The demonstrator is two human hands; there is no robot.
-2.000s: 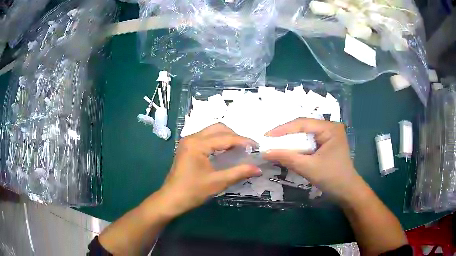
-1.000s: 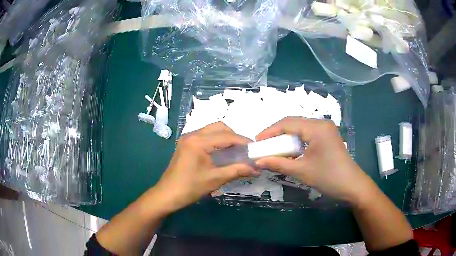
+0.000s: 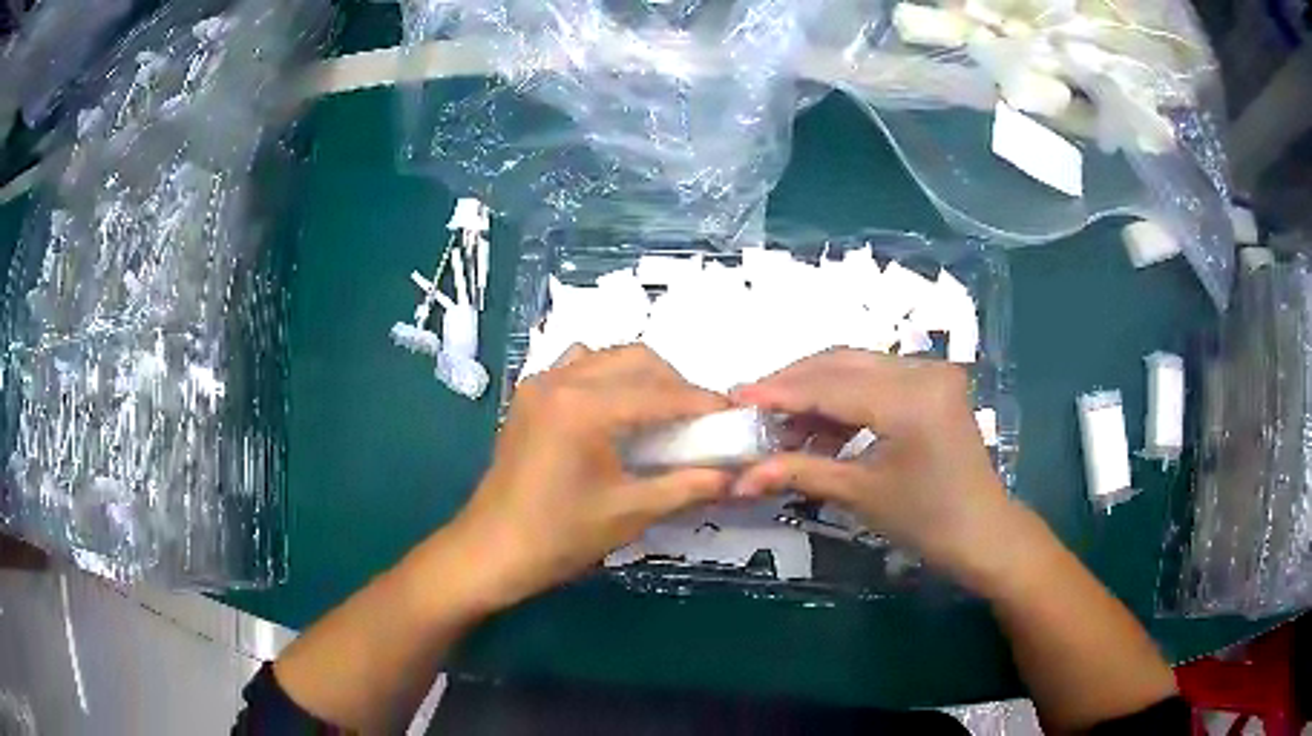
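Note:
A white block (image 3: 702, 437) with a clear sleeve or end piece lies level between my hands, above the middle tray. My left hand (image 3: 597, 467) grips its left part, fingers above and thumb below. My right hand (image 3: 878, 460) holds its right end with fingertips and thumb. Where block and clear part meet is partly hidden by my fingers. The clear middle tray (image 3: 1001, 417) holds a bright heap of small white sheets (image 3: 777, 309).
Loose stemmed parts (image 3: 458, 309) lie left of the middle tray. The large left tray (image 3: 144, 374) holds many stemmed parts. Two white oblong units (image 3: 1105, 446) stand at right, beside the right tray (image 3: 1259, 431). Clear bags (image 3: 604, 115) lie behind; one holds off-white pieces (image 3: 1043, 94).
The white block has moved left into the clear part in my left hand, and less of it shows at the right. My right fingers have closed in towards my left hand.

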